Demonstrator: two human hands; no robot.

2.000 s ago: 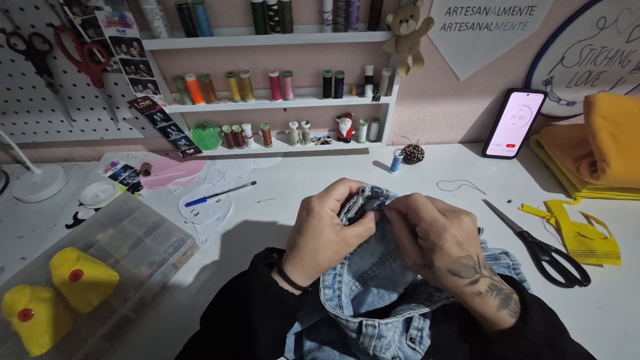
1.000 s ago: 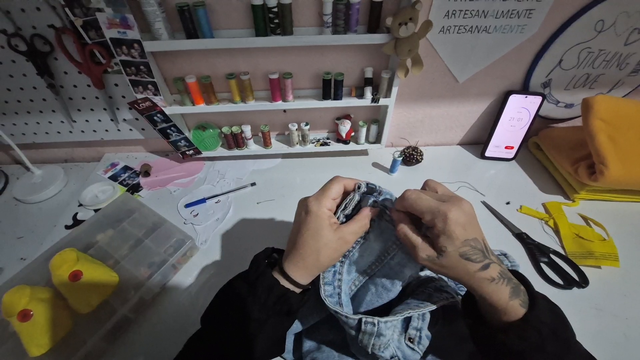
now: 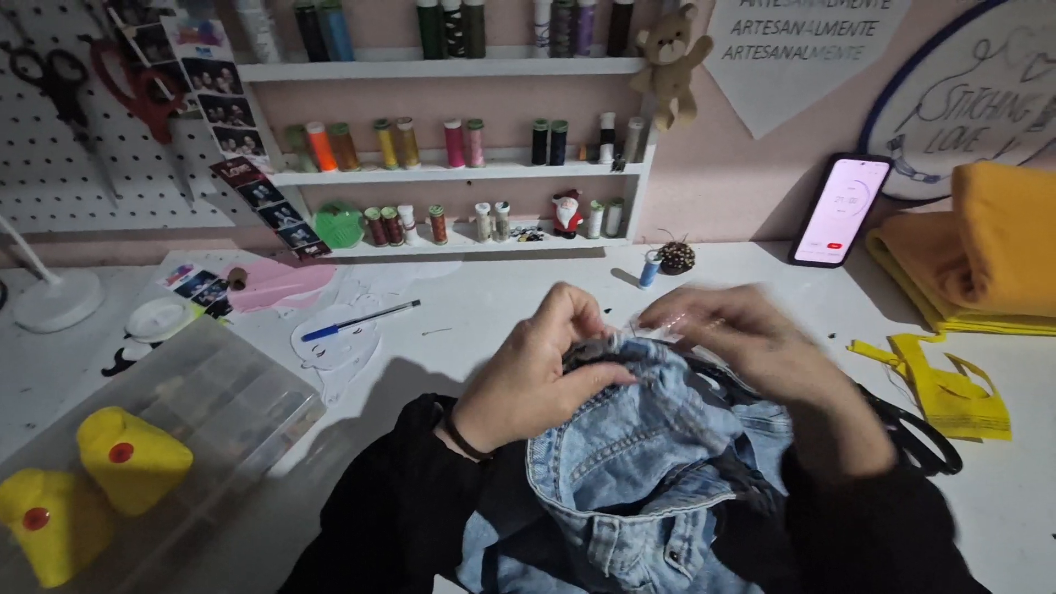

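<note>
A light-blue denim garment (image 3: 619,470), with its waistband and belt loops showing, lies bunched between my forearms. My left hand (image 3: 549,367) pinches the folded waistband between thumb and fingers, near its upper left edge. Just to the right, my right hand (image 3: 726,330) is blurred, with its fingers curled at the top edge of the denim; a small pale, shiny bit shows at its fingertips, too unclear to name. Whether a needle or thread is held cannot be seen. Beyond the hands a blue thread spool (image 3: 650,269) stands on the table beside a dark pincushion-like ball (image 3: 676,256).
Black-handled scissors (image 3: 916,433) lie partly behind my right forearm, near yellow felt scraps (image 3: 949,388). A phone (image 3: 841,210) leans by folded felt (image 3: 998,256). At left are a plastic compartment box (image 3: 239,404) with yellow felt pieces (image 3: 136,462), and a blue pen (image 3: 360,320). Thread shelves (image 3: 462,173) line the wall.
My right hand has shifted and turned, now blurred with its back more to the camera. My left hand keeps its grip on the waistband. The scissors, uncovered before, are now partly hidden by my right arm.
</note>
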